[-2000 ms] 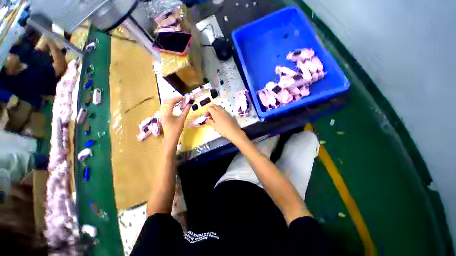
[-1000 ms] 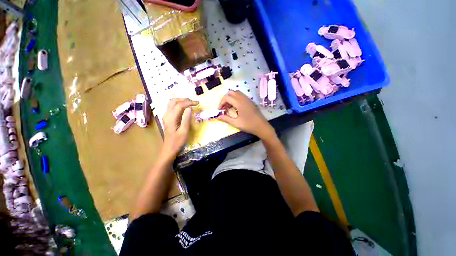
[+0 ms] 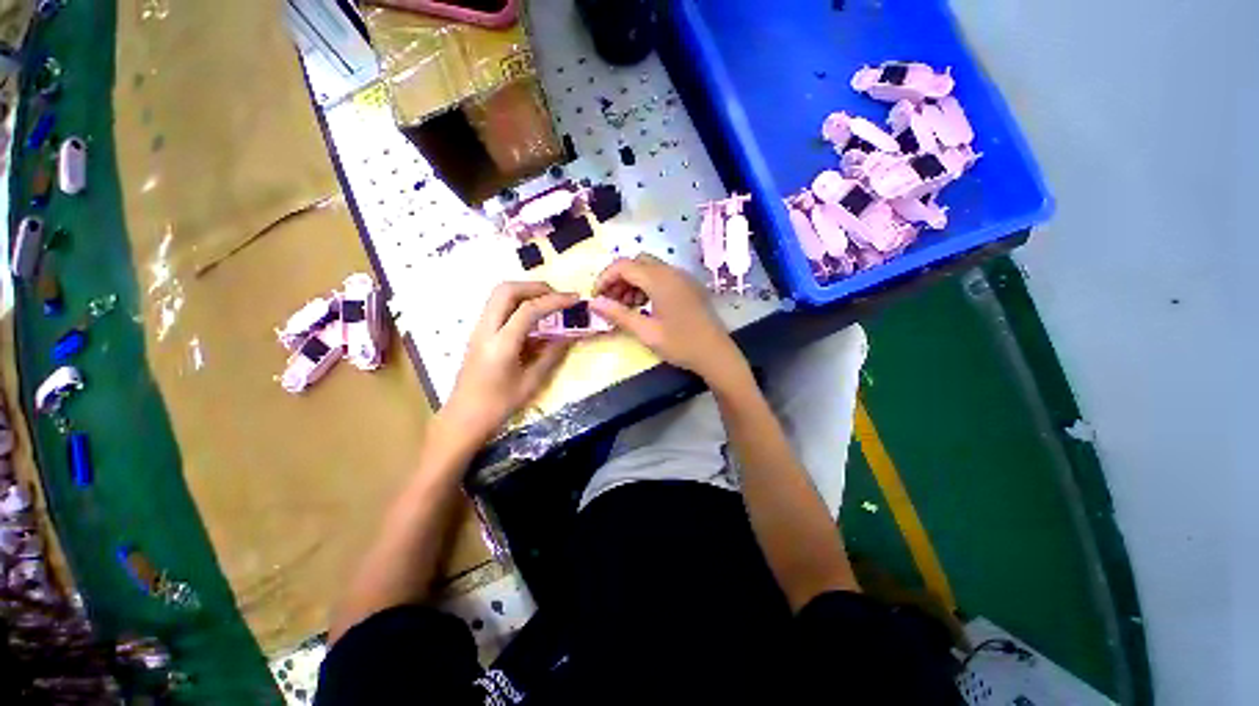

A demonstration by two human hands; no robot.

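Note:
A pink unit (image 3: 563,323) with a black patch on top lies between my hands over the yellow sheet (image 3: 594,367). My left hand (image 3: 514,345) holds its left end with the fingertips. My right hand (image 3: 652,312) holds its right end, thumb and fingers close together. Black pads (image 3: 569,232) lie on the sheet just beyond my hands. Another pink unit (image 3: 543,208) lies behind the pads.
A blue plastic bin (image 3: 828,295) with piled pink units stands at the right. Two pink units (image 3: 725,243) lie beside it. A taped cardboard box (image 3: 463,69) stands behind. More pink units (image 3: 336,331) lie on the brown covering (image 3: 249,414) at the left.
My left hand has moved in and now touches the pink unit. A black patch now shows on its top. The camera's view has shifted and come closer since the earliest frame.

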